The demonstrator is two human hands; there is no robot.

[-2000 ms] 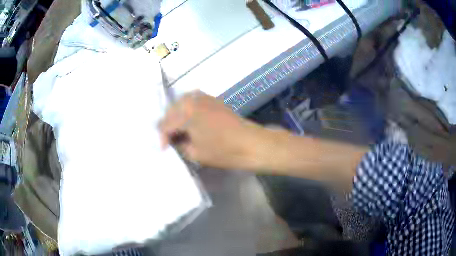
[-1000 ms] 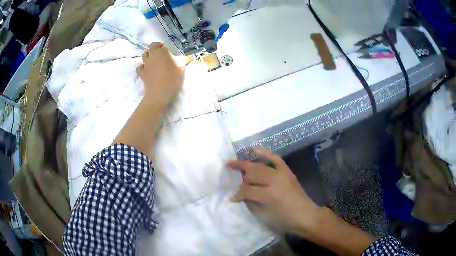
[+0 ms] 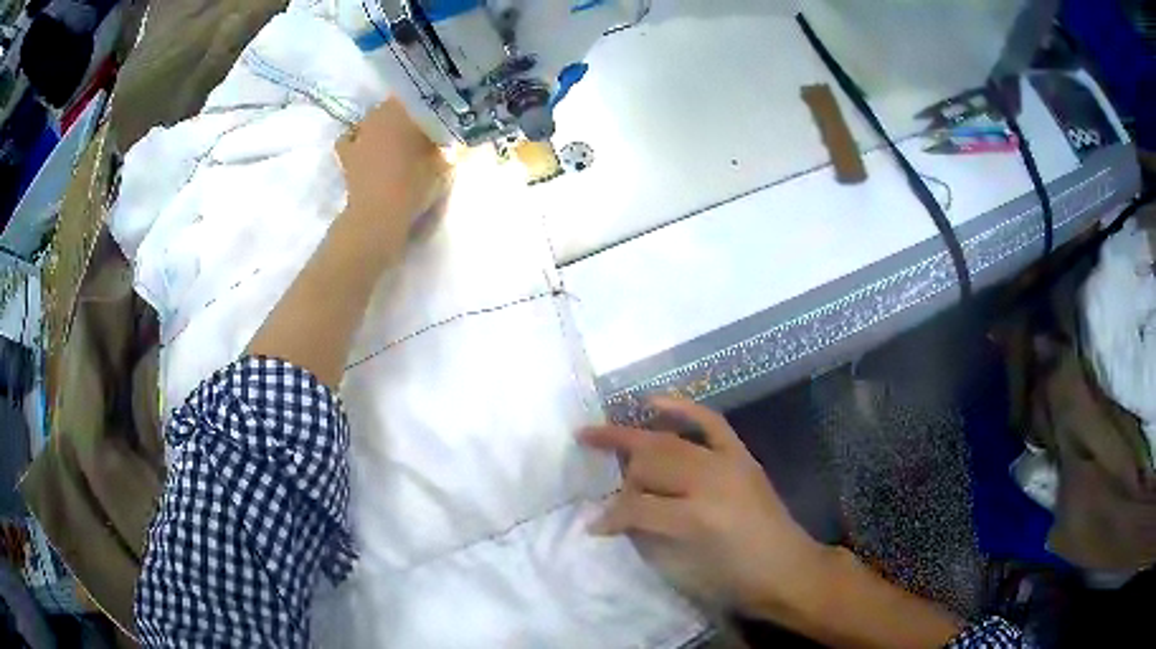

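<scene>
The white quilted padded panel (image 3: 456,418), crossed by thin dark stitch lines, runs from under the lit machine head (image 3: 507,95) down past the table's front edge. Its right edge lies left of the bare machine bed. My left hand (image 3: 393,165) is on the panel just left of the needle area, fingers curled against the fabric. My right hand (image 3: 697,501) is at the panel's right edge lower down, with spread fingers touching the white surface. The needle tip and presser foot are hard to make out. A brass-yellow block (image 3: 535,160) sits beside them.
Brown fabric (image 3: 89,406) is heaped at left. A brown tab (image 3: 833,133) is on the bed. Black cords (image 3: 900,165) cross the table near snips and pens (image 3: 970,140). A ruler strip (image 3: 837,311) runs along the front edge. A brown and white pile (image 3: 1103,418) is at right.
Two seconds ago the panel was bunched and my right hand was blurred over its edge. Then both hands came onto the spread panel. Since one second ago, my left hand has shifted slightly left.
</scene>
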